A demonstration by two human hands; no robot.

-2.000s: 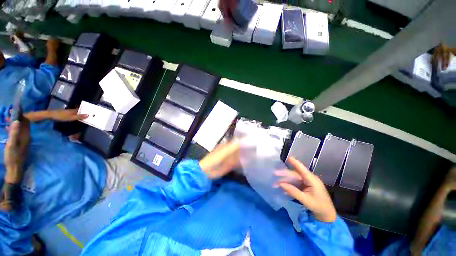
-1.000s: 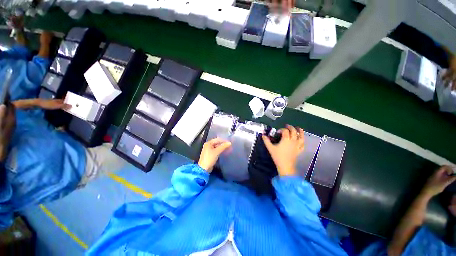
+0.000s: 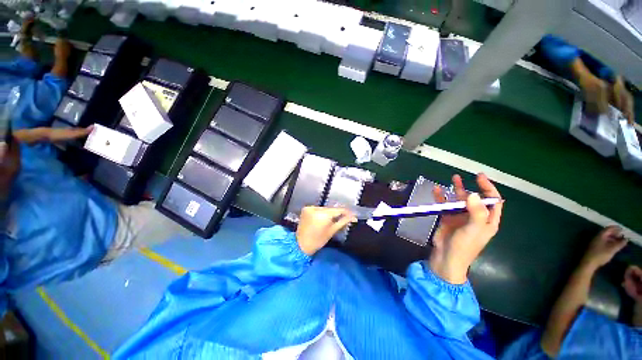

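My right hand (image 3: 468, 228) holds a smartphone (image 3: 436, 208) edge-on above the black phone tray (image 3: 376, 246). My left hand (image 3: 324, 226) pinches a thin greyish film (image 3: 362, 211) at the phone's left end. A small white tab (image 3: 380, 215) shows where film and phone meet; whether they touch is unclear. Phones under shiny film lie in the tray's left part (image 3: 312, 181), and one phone (image 3: 424, 214) lies further right, partly behind my right hand. Dark tray surface shows between them.
A white stack (image 3: 276, 166) lies left of the tray, beside another filled phone tray (image 3: 224, 144). A small bottle (image 3: 388, 149) and crumpled white piece (image 3: 361, 148) stand by the slanted post (image 3: 479, 77). Phone boxes (image 3: 359, 53) line the belt. Other people's arms show at both sides.
My right hand has lifted a phone from the tray and moved right and up. My left hand has shifted slightly right. The large milky film seen two seconds ago is no longer held up.
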